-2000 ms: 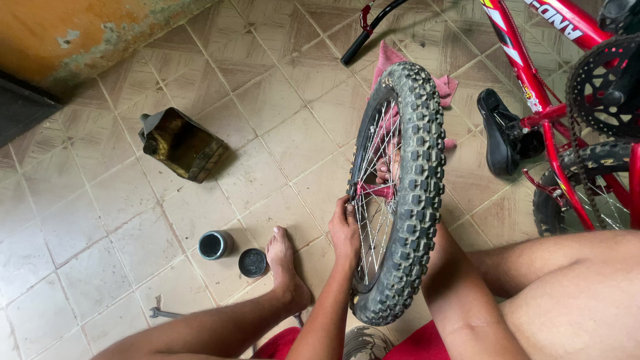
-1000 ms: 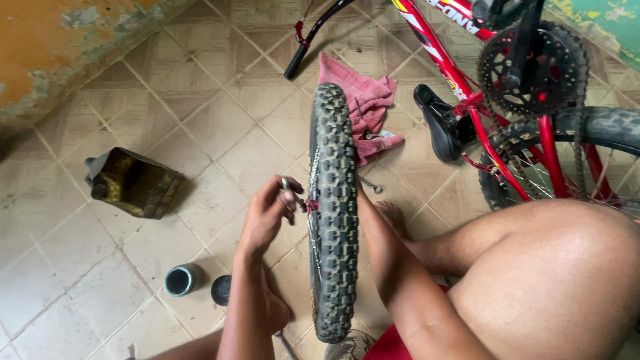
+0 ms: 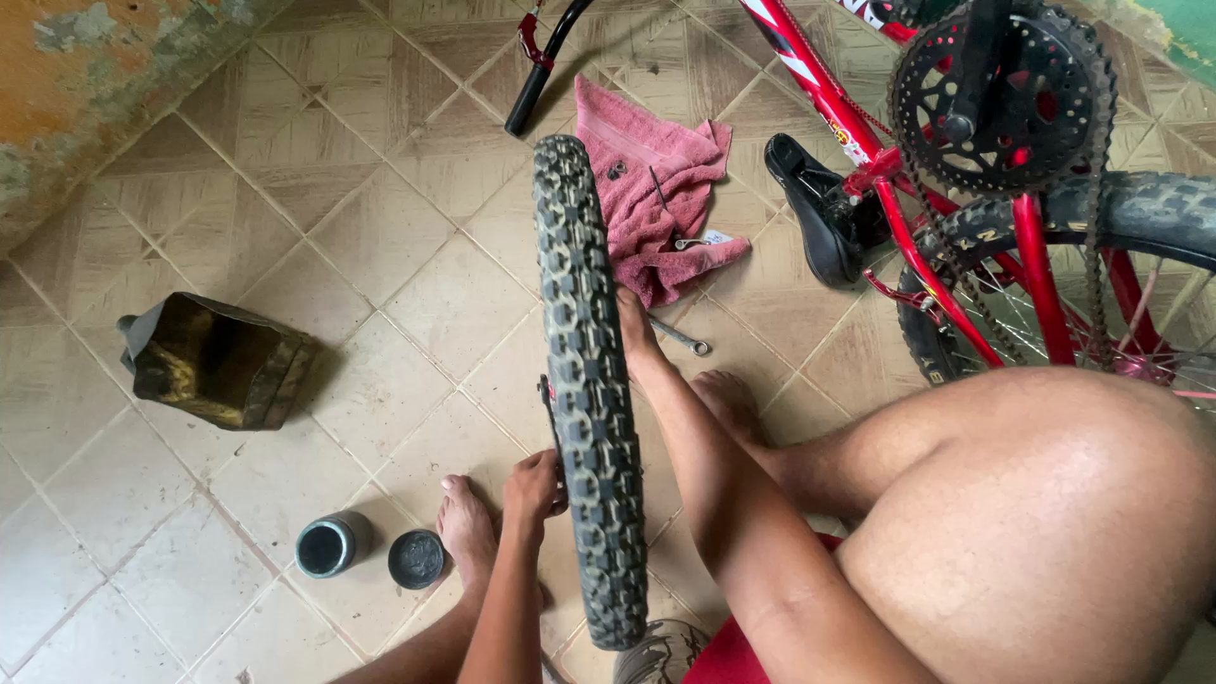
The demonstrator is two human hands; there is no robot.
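Observation:
A bicycle wheel with a knobby black tire (image 3: 591, 399) stands upright before me, seen nearly edge-on. On its left side, my left hand (image 3: 534, 486) is closed around the lower end of a thin dark tool (image 3: 551, 418), probably a wrench, whose upper end meets the hub area. My right hand (image 3: 631, 321) is on the wheel's right side; the tire hides its fingers, so its grip cannot be made out. A combination wrench (image 3: 686, 340) lies on the floor beside my right wrist. Beyond it, a pink towel (image 3: 646, 142) bears small metal parts and another wrench (image 3: 692, 243).
A red bicycle frame (image 3: 826, 104) with its saddle (image 3: 807, 214), chainring (image 3: 1007, 95) and other wheel lies at right. Left on the tiles are a cut-open container (image 3: 223, 366), a jar (image 3: 331, 546) and a black lid (image 3: 416, 559). My bare foot (image 3: 465, 522) is beside the lid.
The wheel has turned from an angled view to nearly edge-on. My left hand, raised beside the hub one second ago, is now lower and closed on the dark tool.

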